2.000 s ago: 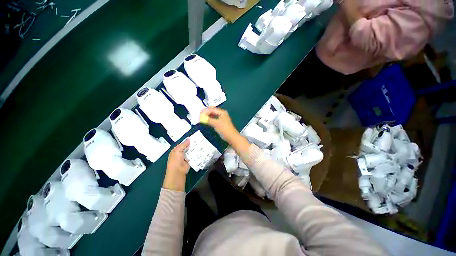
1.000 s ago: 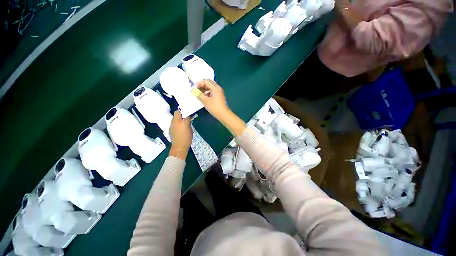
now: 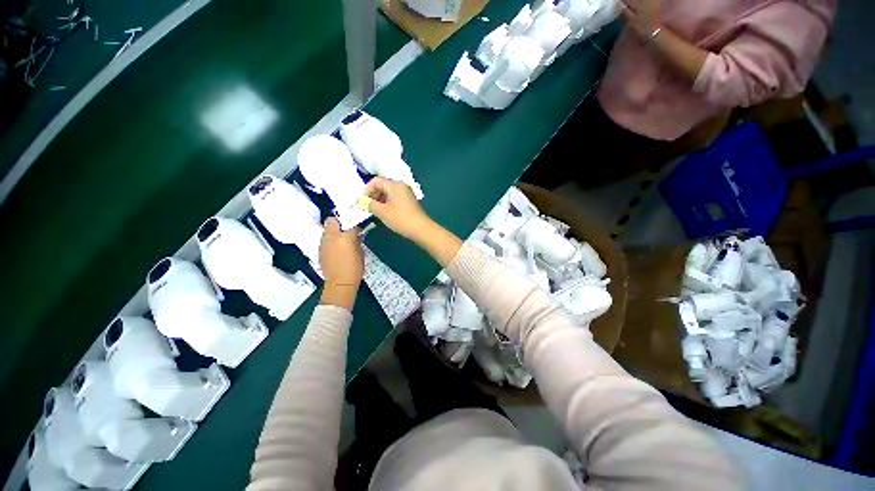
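A white security camera (image 3: pixel 331 173) is turned so that no lens shows, near the right end of a row. My left hand (image 3: pixel 342 259) holds it at its lower, bracket end. My right hand (image 3: pixel 395 207) has its fingertips pinched together at the same end, with a small yellow spot at the fingertips; whether a label is between them cannot be told. The white sticker sheet (image 3: pixel 389 289) lies on the green bench below my hands, reaching to the bench edge.
Other cameras stand in a slanting row (image 3: pixel 237 257) to the left; one (image 3: pixel 378 149) is just right. More cameras (image 3: pixel 515 63) are at the far right of the bench. A round container of cameras (image 3: pixel 614 288), another pile (image 3: pixel 739 321), a blue bin (image 3: pixel 721 182) and a pink-clothed person (image 3: pixel 715 58) are right.
My left hand has let go of the sticker sheet and taken hold of the camera, which has been turned over. My right hand has moved up and left to it. The person's hand has come into view.
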